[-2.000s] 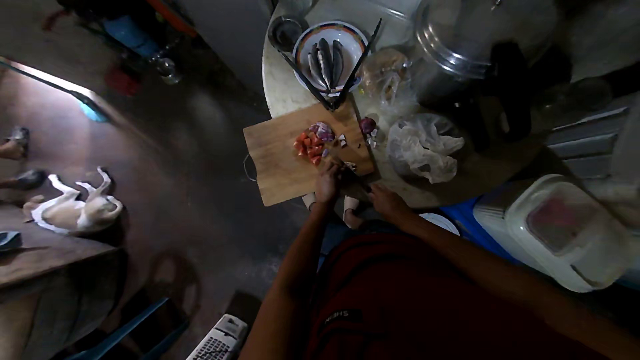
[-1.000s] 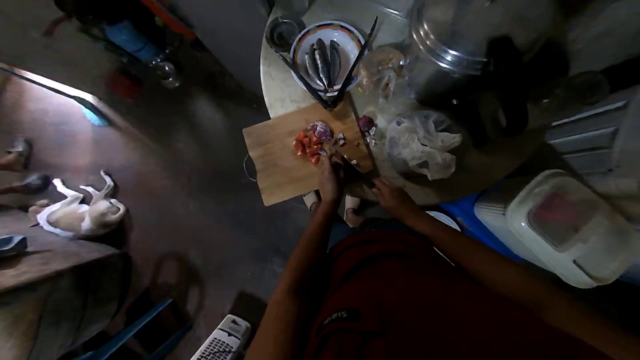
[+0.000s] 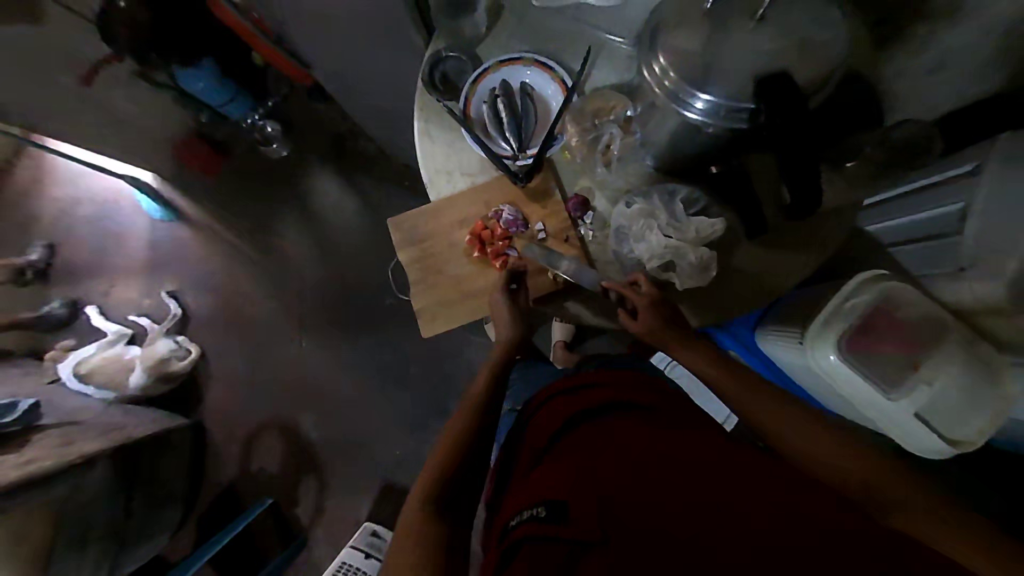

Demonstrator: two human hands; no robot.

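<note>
My right hand (image 3: 652, 310) grips the handle of a kitchen knife (image 3: 566, 267), whose blade points left over the near right part of a wooden cutting board (image 3: 436, 264). My left hand (image 3: 510, 308) is at the board's near edge, below the chopped tomato; its fingers are dark, and whether they hold anything is unclear. Chopped tomato (image 3: 490, 242) lies mid-board beside chopped red onion (image 3: 509, 218). Small pale pieces (image 3: 541, 230) lie to their right. A purple onion piece (image 3: 578, 206) sits at the board's right edge.
Behind the board, black tongs (image 3: 522, 178) lie across a bowl (image 3: 474, 88) of fish (image 3: 510, 116). Plastic bags (image 3: 668, 236) and a large metal pot (image 3: 704, 88) stand right. A lidded plastic container (image 3: 912, 360) is at lower right; a dog (image 3: 132, 360) lies on the floor at left.
The knife blade, earlier close to my left hand and hard to see, now shows plainly, lying flatter and to the right of that hand. The chopped food looks much the same.
</note>
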